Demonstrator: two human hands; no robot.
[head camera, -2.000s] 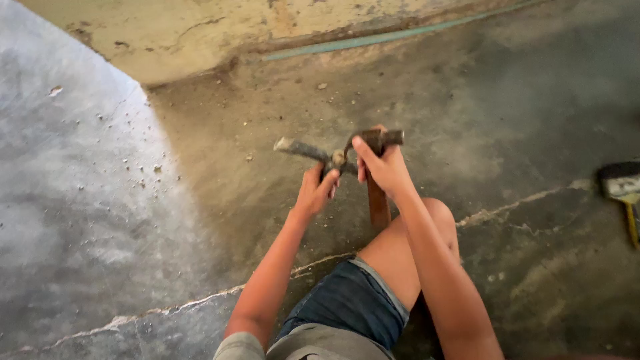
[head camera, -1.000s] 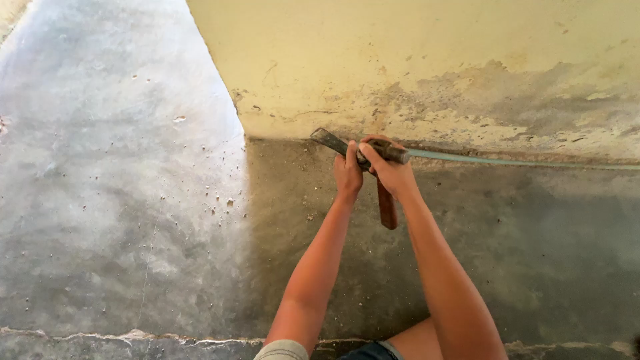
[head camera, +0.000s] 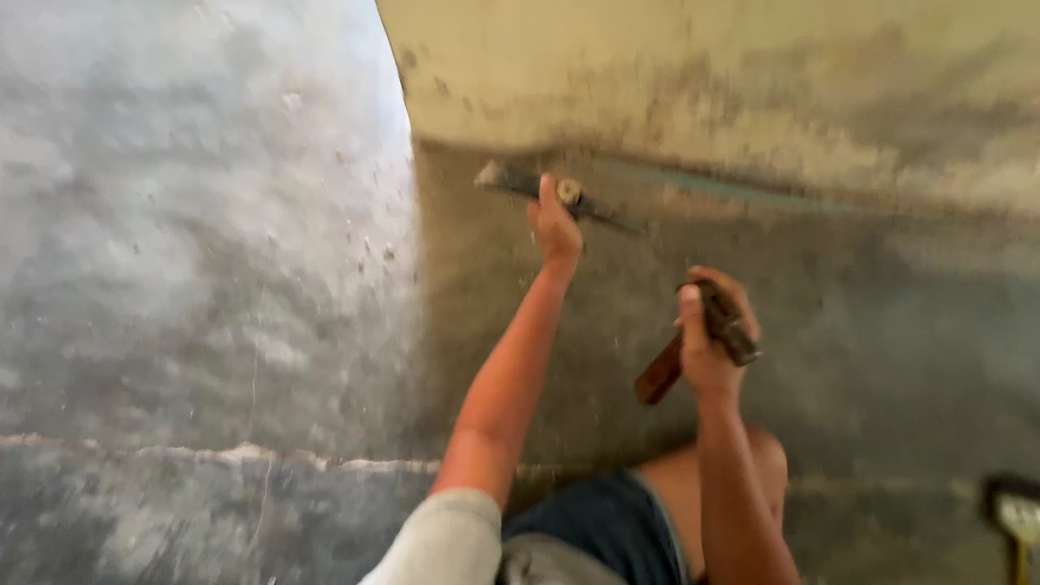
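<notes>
My left hand (head camera: 556, 223) grips a dark metal tool head (head camera: 516, 178) with a wide flat blade at its left end, a narrow end at its right and a round light piece at its middle, perhaps a handle's end. This tool is held just above the floor near the foot of the wall. Lower and to the right, my right hand (head camera: 715, 333) is closed round the head of a hammer (head camera: 735, 337), whose brown wooden handle (head camera: 660, 372) points down and left. The two hands are apart.
A yellow, stained wall (head camera: 569, 81) rises ahead, its corner at the left. A blue-green strip (head camera: 731, 188) runs along its foot. The grey concrete floor (head camera: 203, 325) has loose bits and a long pale crack (head camera: 244, 452). A brush-like thing (head camera: 1020, 516) lies at the lower right.
My hands, together one second ago, are now apart. The hammer has moved down and right, away from the bladed tool in my left hand. The view has also shifted.
</notes>
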